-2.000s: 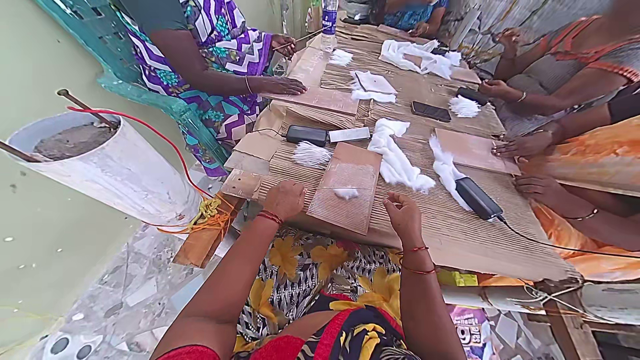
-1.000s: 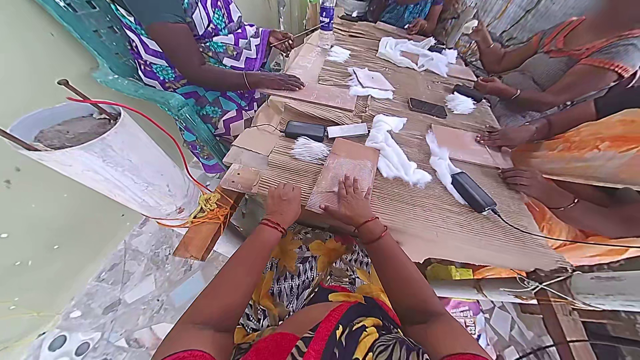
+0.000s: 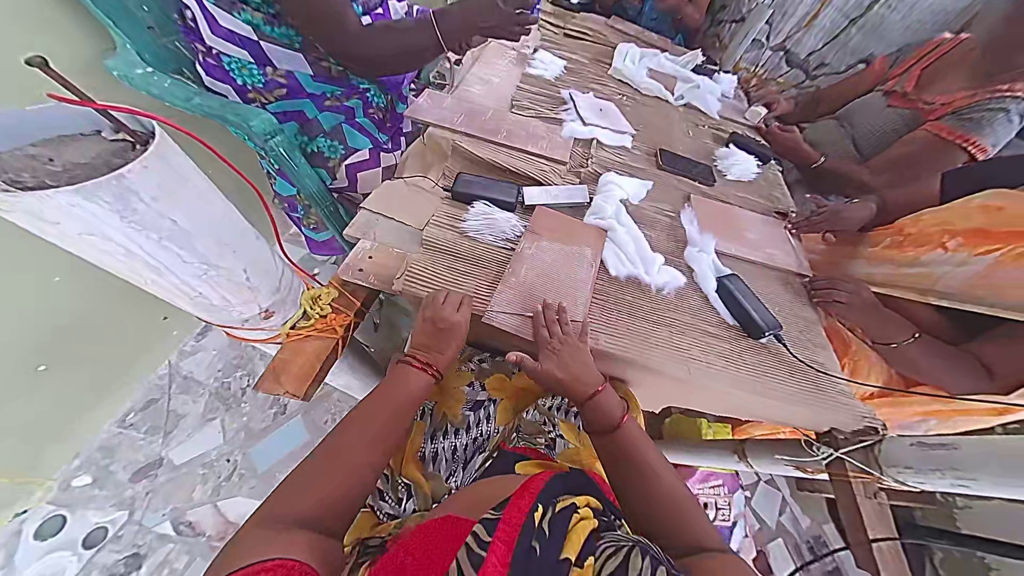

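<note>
My right hand (image 3: 560, 352) lies with spread fingers on the near end of a flat tan board (image 3: 548, 268). At the table's front edge, just left of the board, my left hand (image 3: 442, 324) is curled; whether it pinches anything is not clear. A thin dark line, perhaps a wick or stick, runs across the board between the hands. Beyond the board's upper left corner is a bundle of thin white wicks (image 3: 492, 224). A strip of white cotton (image 3: 628, 232) lies along the board's right side. Behind stand a black case (image 3: 485, 192) and a small white block (image 3: 555, 195).
Corrugated cardboard (image 3: 688, 344) covers the table. Another board (image 3: 748, 232), more cotton (image 3: 700, 252), a corded black device (image 3: 748, 306) and a phone (image 3: 686, 166) lie to the right. Other people's hands are at the right and far left sides. A white pillar (image 3: 152, 216) stands at left.
My right hand has moved from beside the board onto it, and now rests at its near end. The small white tuft on the board two seconds ago no longer shows. The view has come closer.
</note>
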